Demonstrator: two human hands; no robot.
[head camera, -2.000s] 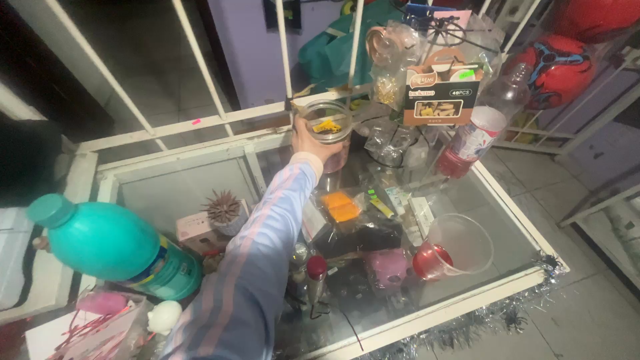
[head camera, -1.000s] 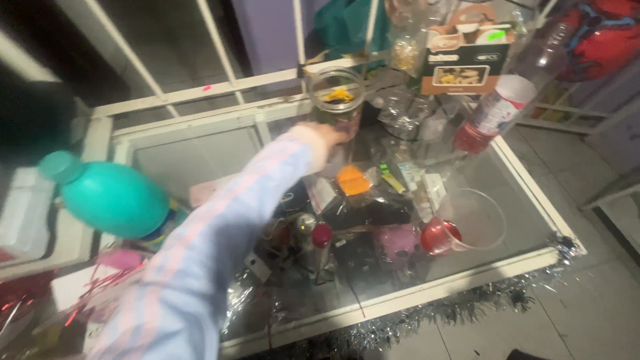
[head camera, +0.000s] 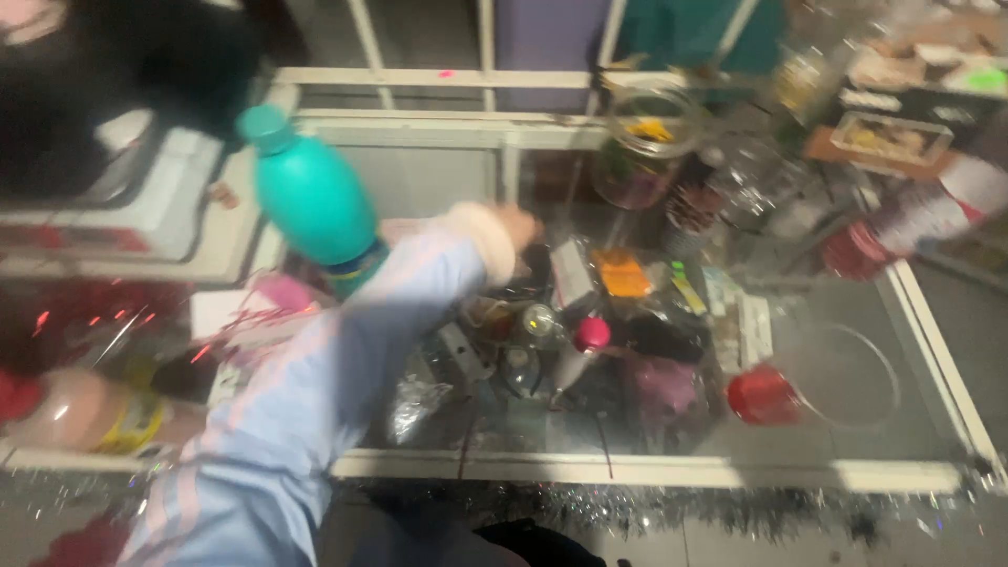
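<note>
My left hand [head camera: 516,228], in a pale blue sleeve with a light cuff, is over the glass-topped counter [head camera: 835,291], left of a clear jar [head camera: 638,157] and not touching it. The fingers are blurred and partly behind the cuff, so any contact or grip is unclear. Yellow pieces show at the jar's mouth. To the jar's right stands a small spiky plant in a pot [head camera: 691,209]. A teal plastic bottle [head camera: 315,197] is left of the hand, and an orange packet [head camera: 622,273] lies to its right. My right hand is out of view.
A pink-capped item [head camera: 591,335], a red cup [head camera: 762,394] and a clear plastic container [head camera: 854,378] sit near the front. A bottle with red contents [head camera: 906,220] and a cardboard box [head camera: 882,153] are at right. Silver tinsel [head camera: 630,504] edges the counter; white bars [head camera: 441,76] rise behind.
My left hand, which was at the jar in both earlier frames, is off it and farther left. The jar stands on the counter. The view has shifted left.
</note>
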